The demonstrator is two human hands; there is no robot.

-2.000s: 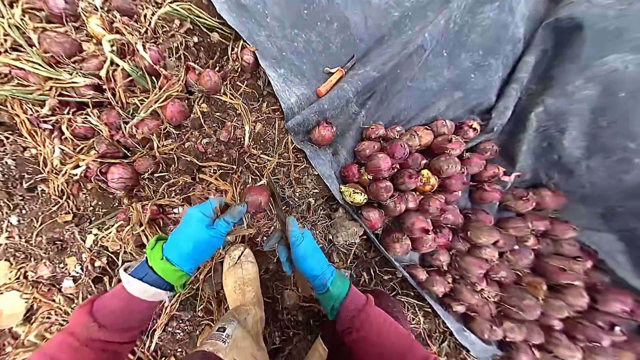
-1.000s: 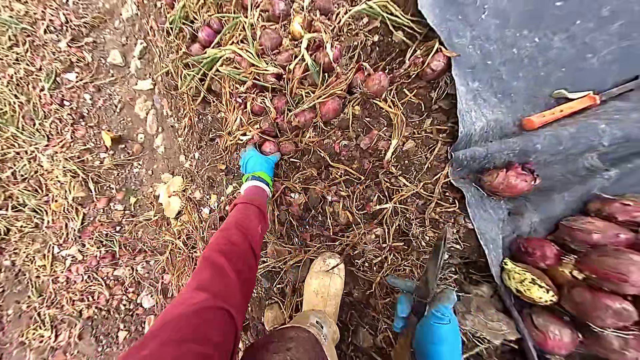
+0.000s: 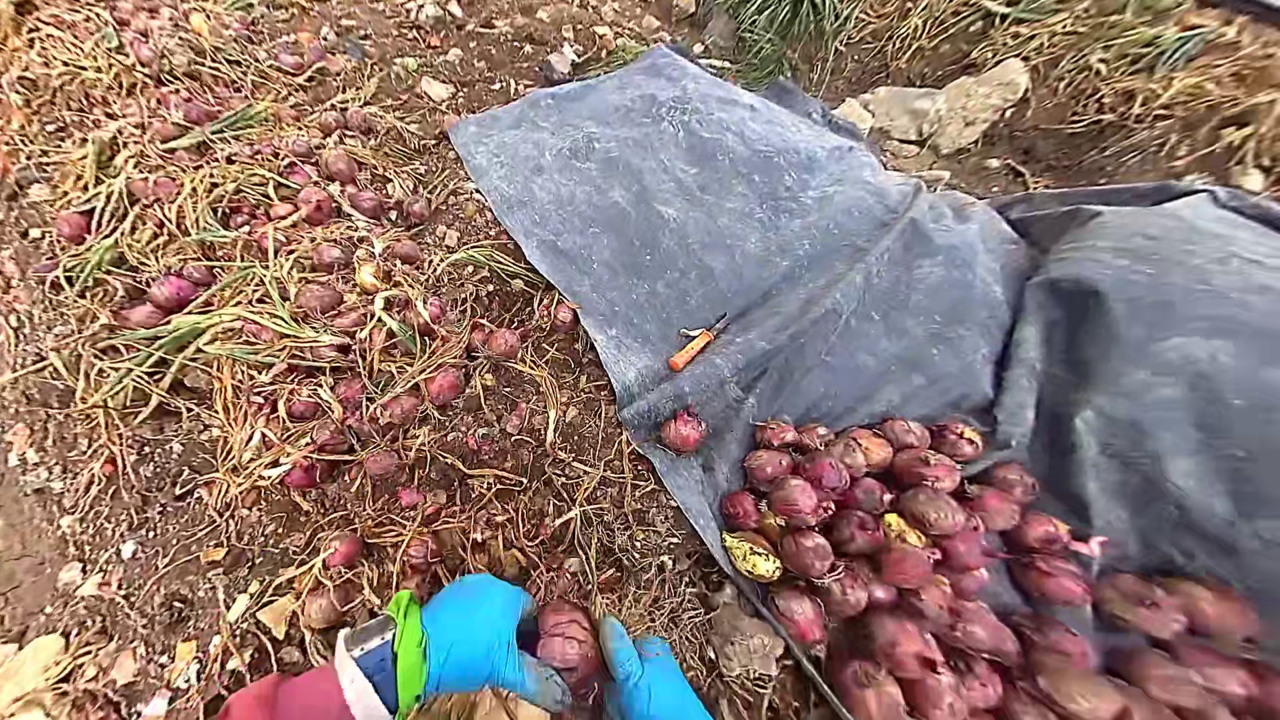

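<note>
My left hand (image 3: 475, 635), in a blue glove with a green band at the wrist, grips a red onion (image 3: 568, 645) near the bottom edge of the view. My right hand (image 3: 650, 675), also blue-gloved, touches the onion's right side with its fingertips; its lower part is cut off by the frame, and no blade shows in it. To the right, a pile of red onions (image 3: 905, 565) lies on a dark plastic sheet (image 3: 720, 220). A single red onion (image 3: 684, 431) sits apart from the pile. Above it lies an orange-handled knife (image 3: 692, 350).
Unsorted red onions (image 3: 318, 298) with dry tops lie on the soil at the left. Pale rocks (image 3: 945, 105) border the sheet at the top right. A stone (image 3: 745, 640) sits by the sheet's near edge. A yellowish, damaged onion (image 3: 752, 556) lies at the pile's left side.
My left hand has come back from the onions on the ground and now holds one beside my right hand. The knife seen in my right hand earlier is out of sight. The view has swung right.
</note>
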